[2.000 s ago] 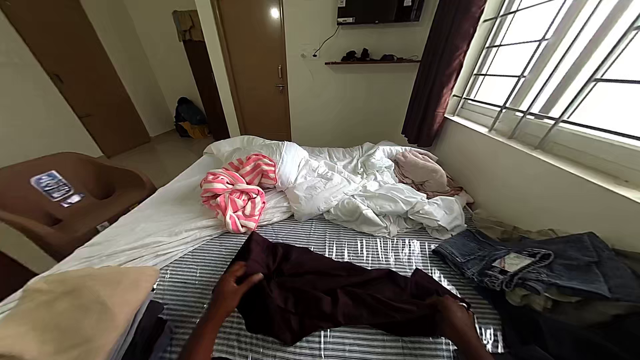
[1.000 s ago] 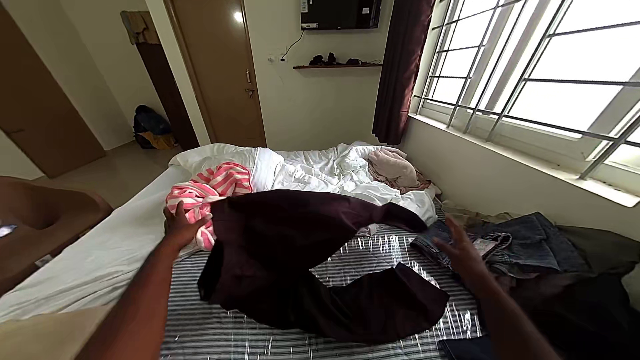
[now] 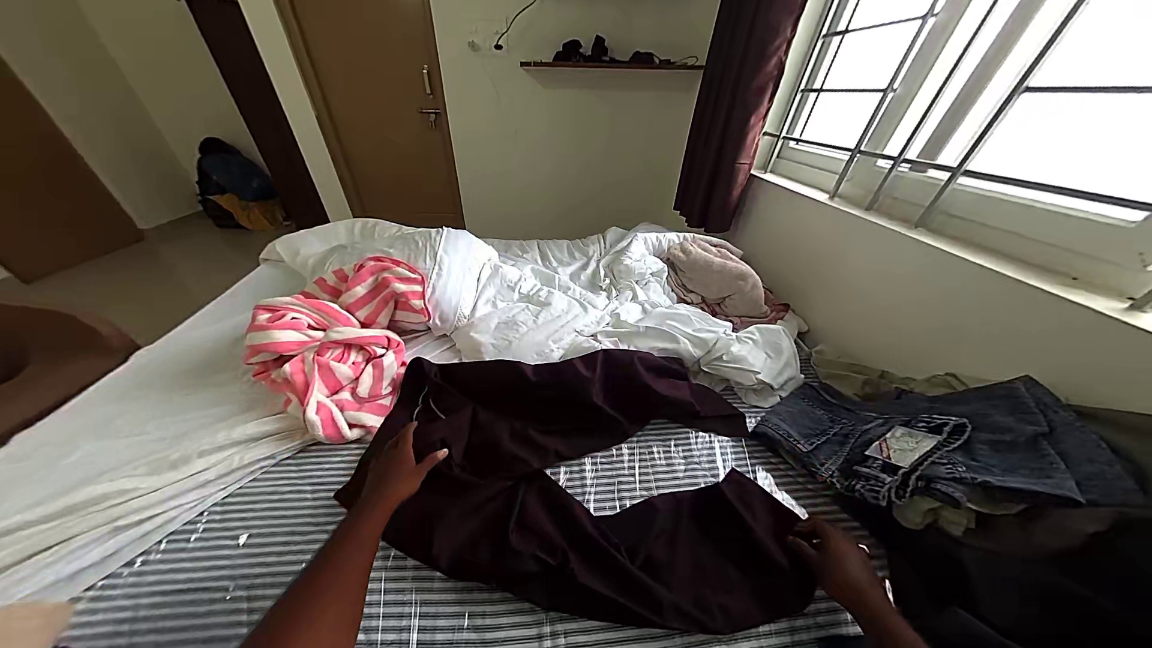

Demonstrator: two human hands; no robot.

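Dark maroon trousers (image 3: 540, 504) lie spread on a striped, plastic-covered mattress (image 3: 270, 540), waist end at the left and the two legs apart toward the right. My left hand (image 3: 396, 472) rests on the waist end, thumb and fingers apart. At the lower right, my right hand (image 3: 832, 558) has its fingers at the hem of the nearer leg; whether they pinch the cloth cannot be told. A pink-and-white striped cloth (image 3: 337, 351) lies bunched just beyond the waist end.
Crumpled white bedding (image 3: 558, 306) and a beige blanket (image 3: 720, 279) cover the far side of the bed. Folded blue jeans (image 3: 990, 441) lie on other clothes at the right, below the barred window (image 3: 900, 117). A brown chair (image 3: 54, 360) stands at the left.
The trousers, bunched between my hands two seconds ago, now lie spread with their legs apart. My right hand has come from above the bed by the jeans to the nearer leg's hem.
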